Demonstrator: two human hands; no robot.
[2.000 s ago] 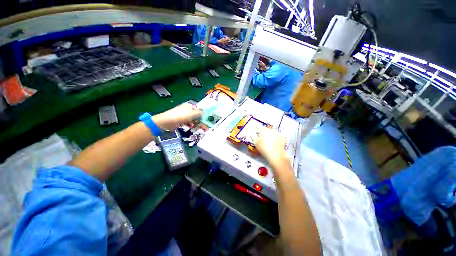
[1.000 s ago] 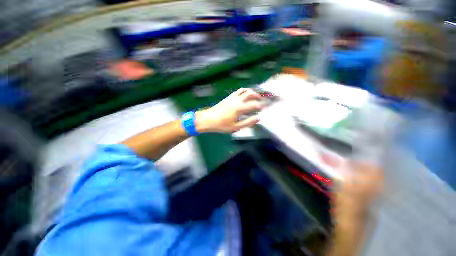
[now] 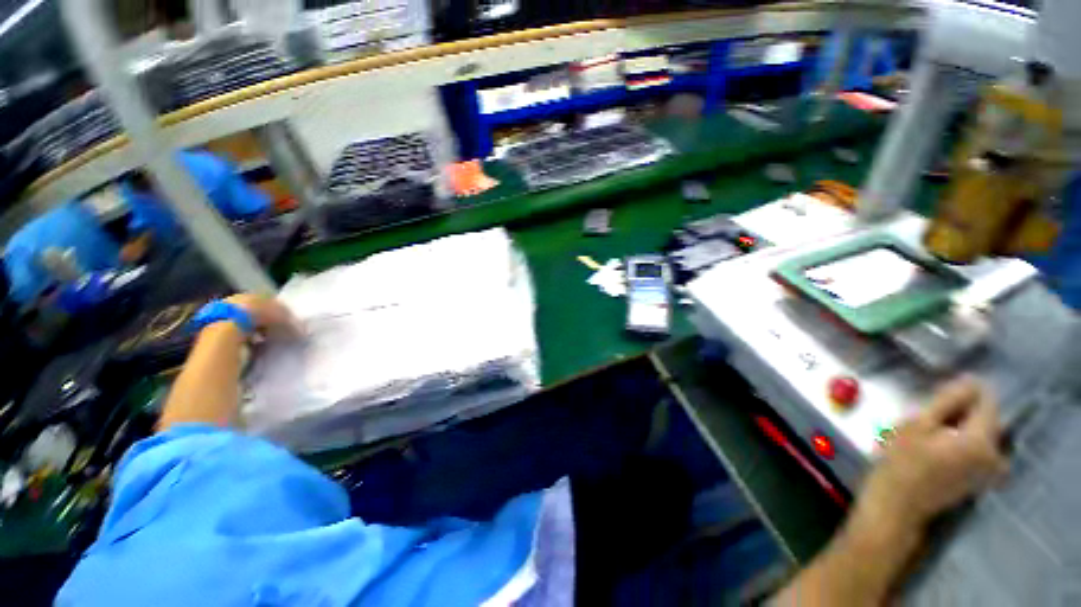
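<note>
My left hand (image 3: 273, 318), with a blue wristband, is at the left edge of a stack covered in whitish film (image 3: 415, 314); its fingertips are blurred and partly hidden. My right hand (image 3: 942, 451) is at the front right of the white press (image 3: 753, 311), its fingers bent; whether it holds anything cannot be told. The green cover plate (image 3: 889, 317) with a light centre lies on the press base, below and left of the brass-yellow head (image 3: 993, 178). A grey blurred part (image 3: 931, 344) shows beside the plate.
A handheld meter (image 3: 648, 296) and white scraps (image 3: 608, 278) lie left of the press. Small grey-black parts (image 3: 597, 222) are spaced along the green belt. A red-handled tool (image 3: 800, 457) is under the press front. People in blue (image 3: 65, 255) are at far left.
The view has swung left. My left hand has moved from near the meter to the film-covered stack. My right hand has left the orange nest area, where the green cover plate now lies.
</note>
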